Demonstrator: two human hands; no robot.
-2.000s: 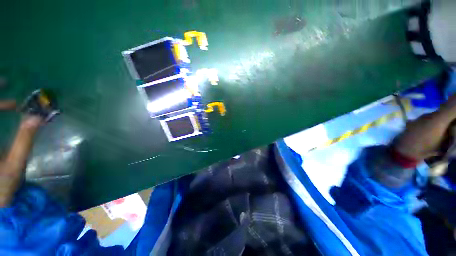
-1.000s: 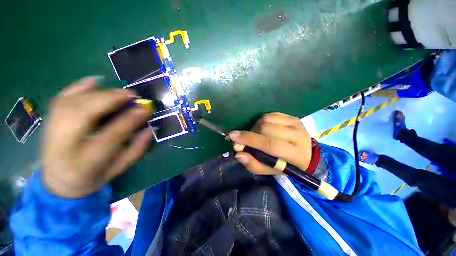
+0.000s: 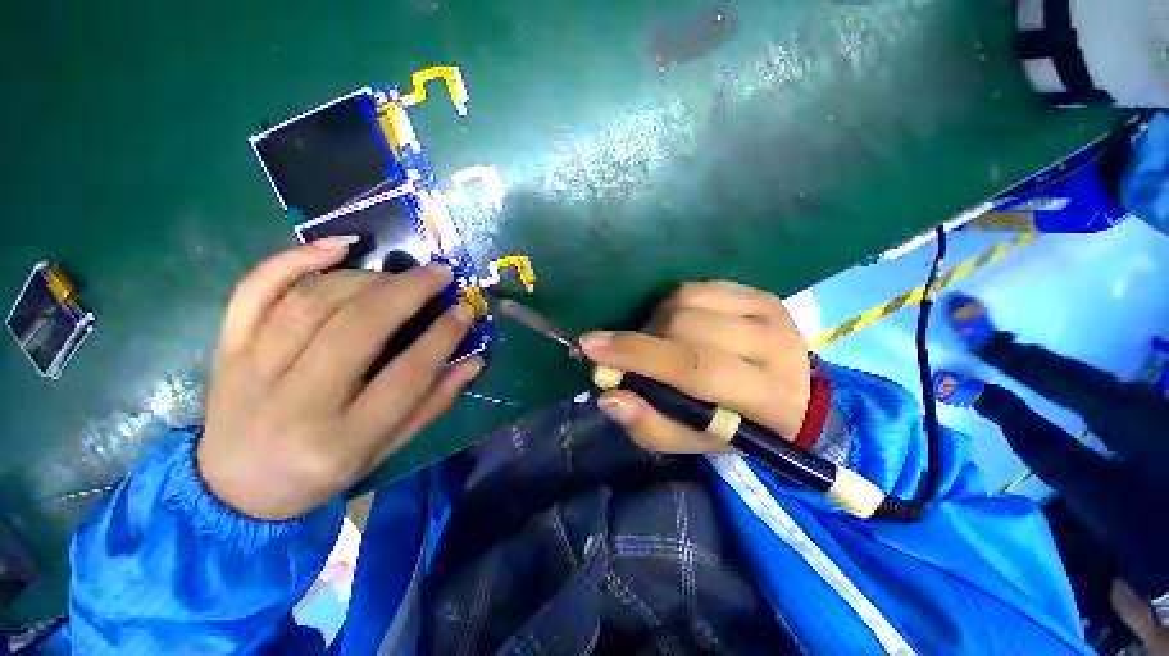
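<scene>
A strip of joined screens with a narrow blue PCB edge [image 3: 423, 173] lies on the green mat. Yellow-orange flex tabs [image 3: 442, 81] stick out on its right side. My left hand [image 3: 321, 372] is over the lower end, its fingertips on a dark LCD module [image 3: 413, 331] at the blue edge; the fingers hide most of it. An orange flex piece [image 3: 474, 303] shows by the fingertips. My right hand [image 3: 718, 365] holds the soldering iron [image 3: 769, 449] like a pen. Its tip is just right of the lower board; contact cannot be told.
Loose LCD modules [image 3: 51, 320] lie at the far left. A thin wire [image 3: 494, 399] lies near the front edge. The iron's black cord [image 3: 923, 346] hangs at the right. A white tub with black bands [image 3: 1096, 51] stands at the upper right. A person's legs [image 3: 1070, 378] show beyond the bench.
My left hand has come from the loose modules at the left, carrying a module, and lowered onto the strip's lower end. My right hand has come in from the right with the iron.
</scene>
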